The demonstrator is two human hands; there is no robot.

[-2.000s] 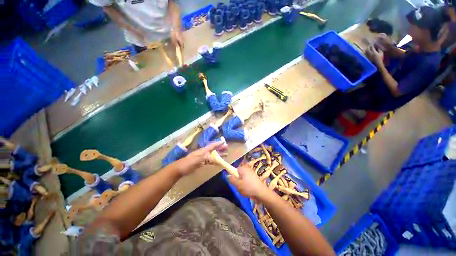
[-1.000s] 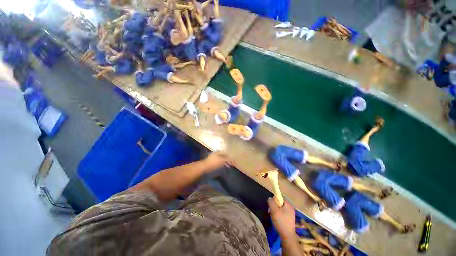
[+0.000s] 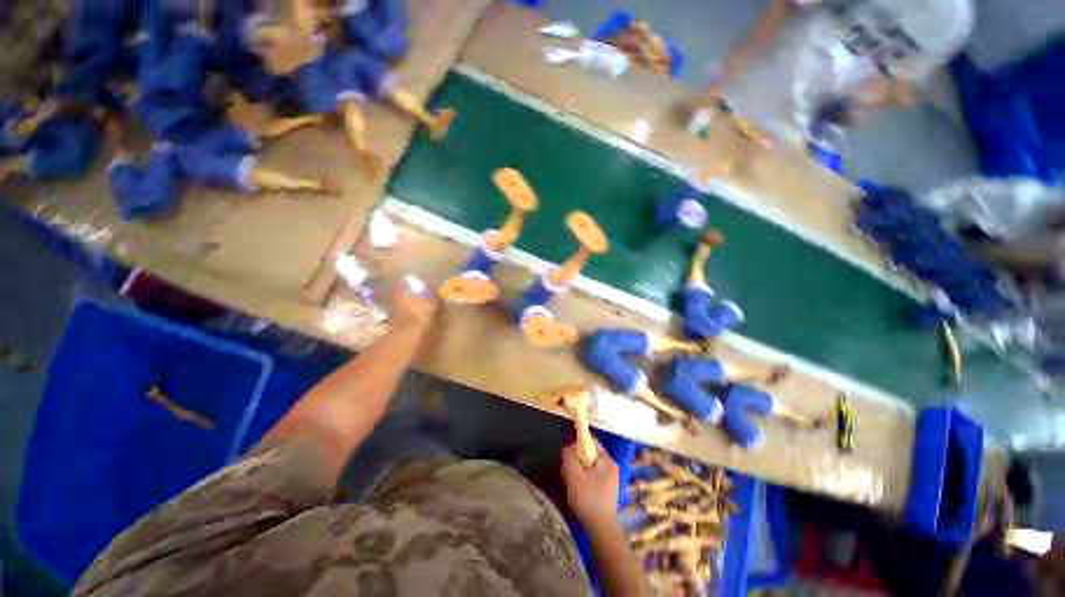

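My right hand (image 3: 591, 480) holds a tan doll leg (image 3: 583, 432) upright at the bench's front edge. My left hand (image 3: 409, 308) is over the bench beside white glue bottles (image 3: 350, 273); a small white thing shows at its blurred fingertips, and its grip is unclear. Two half-inverted blue lower bodies (image 3: 540, 294) stand to its right with orange-tan soles up. Several half-fitted blue pieces (image 3: 697, 385), each with tan leg visible, lie farther right on the bench and belt.
A green conveyor belt (image 3: 607, 192) runs behind the bench. Blue-and-tan pieces (image 3: 175, 88) are heaped at upper left. A blue crate (image 3: 129, 408) is at lower left; a bin of loose legs (image 3: 677, 525) is below the bench. A yellow-black knife (image 3: 844, 422) lies right. A person (image 3: 876, 47) is across.
My view has turned leftwards. My left hand has left the leg and reached left to the glue bottles. My right hand still holds the leg.
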